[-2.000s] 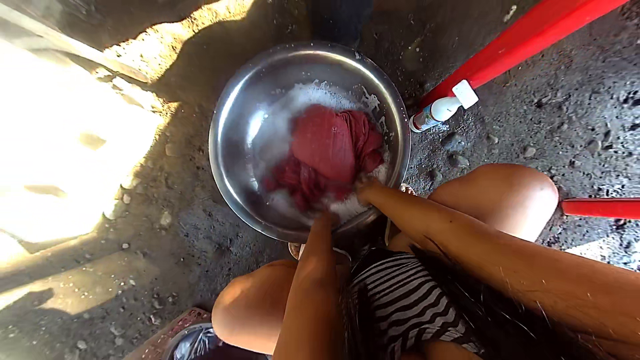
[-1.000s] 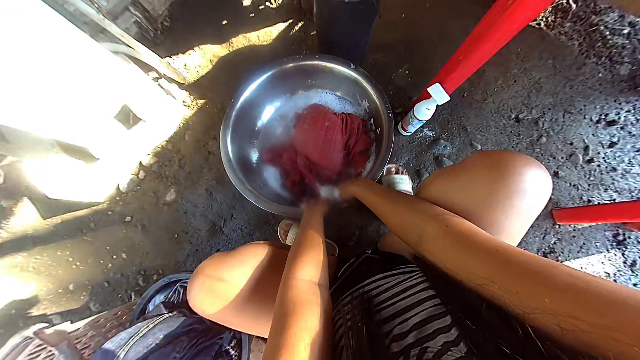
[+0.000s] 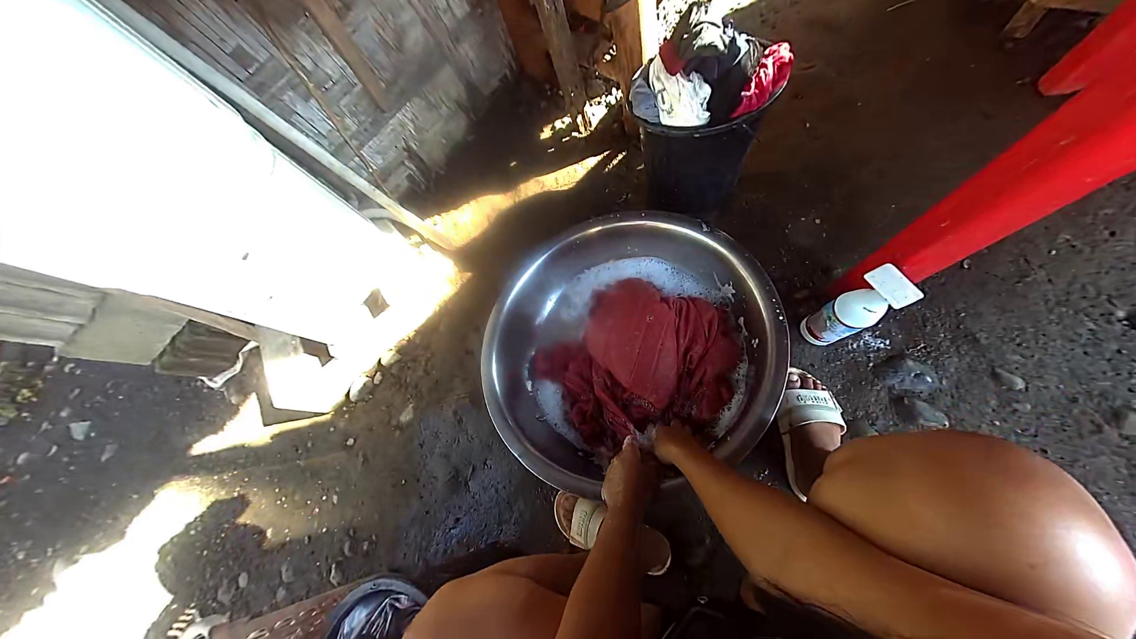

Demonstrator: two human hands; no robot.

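Note:
A wet red cloth garment (image 3: 652, 346) lies in soapy water inside a round stainless steel basin (image 3: 519, 355). At the basin's near edge my left hand (image 3: 628, 470) is closed on a fold of the garment. Close beside it, almost touching, my right hand (image 3: 670, 442) grips the same near part of the cloth. White suds (image 3: 643, 269) float around the garment, mostly along its far side. The fingertips of both hands are partly hidden by cloth and by the hands themselves.
Beyond the basin stands a dark bucket (image 3: 697, 164) heaped with clothes (image 3: 710, 71). Right of the basin are a white bottle (image 3: 843, 318) and a slanting red post (image 3: 1003, 169). My sandalled feet flank the basin's near side. Another container (image 3: 377, 603) with dark cloth is at bottom left.
The view has shifted, and the full clothes bucket beyond the basin now shows. Both hands remain together at the basin's near side, on the red garment.

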